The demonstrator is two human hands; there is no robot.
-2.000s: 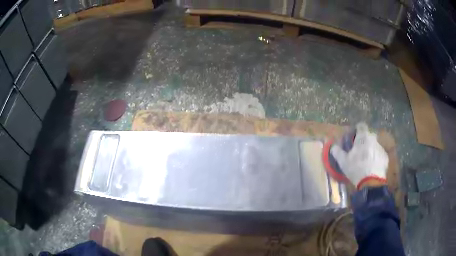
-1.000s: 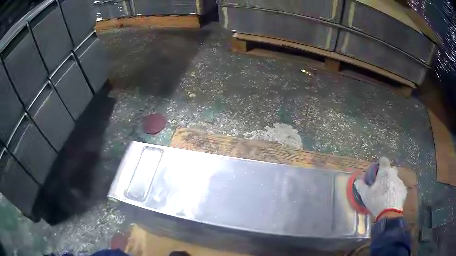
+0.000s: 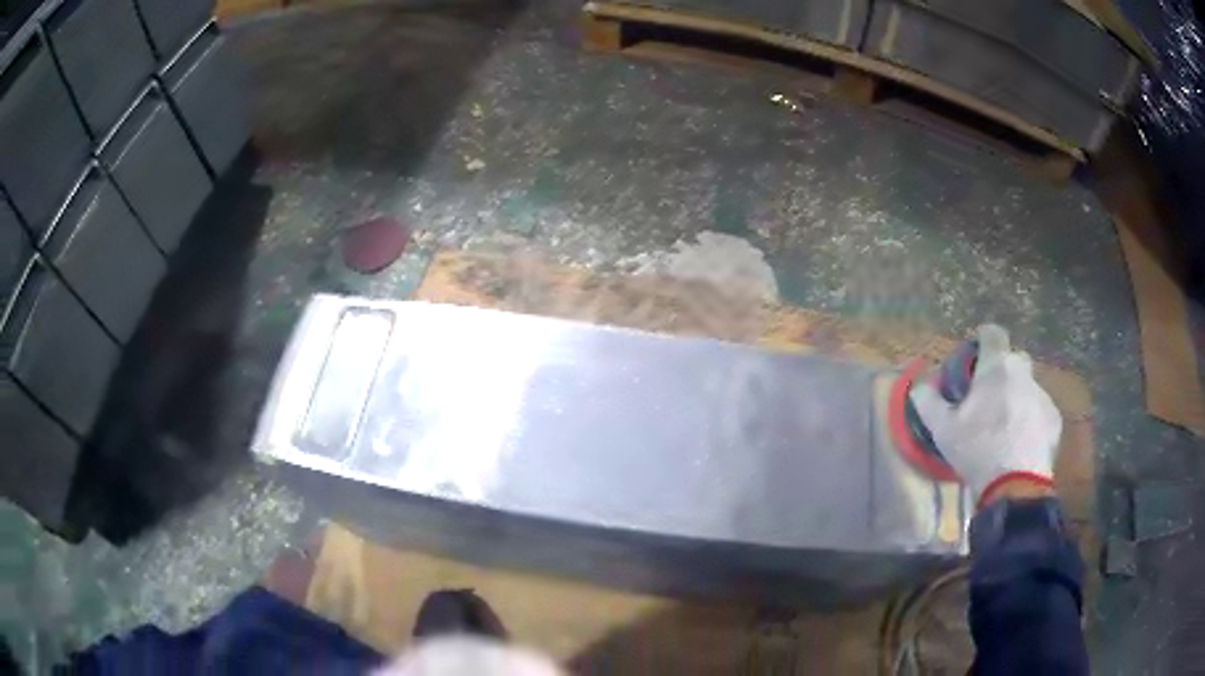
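A long silver sheet-metal box (image 3: 634, 429) lies on a tan board (image 3: 568, 291), its broad face up, with a recessed rounded rectangle at its left end. My right hand (image 3: 991, 416), in a white knit glove with a red cuff, is closed around a sander (image 3: 925, 420) with a red-orange rim. The sander rests at the right end of the box's upper face. A blurred pale shape (image 3: 469, 656) at the bottom edge may be my left hand, cut off; its fingers cannot be made out.
Dark stacked panels (image 3: 99, 198) stand at the left. A loaded wooden pallet (image 3: 846, 82) is at the back. A dark red disc (image 3: 375, 246) lies on the floor behind the box. Grey-green pads (image 3: 1160, 511) and a cardboard strip (image 3: 1163, 330) lie at the right. A coiled hose (image 3: 925, 621) is near the box's front right.
The view has shifted, first down and right, then partly back. My right hand stays with the sander at the box's right end. A blurred pale shape has appeared at the bottom edge.
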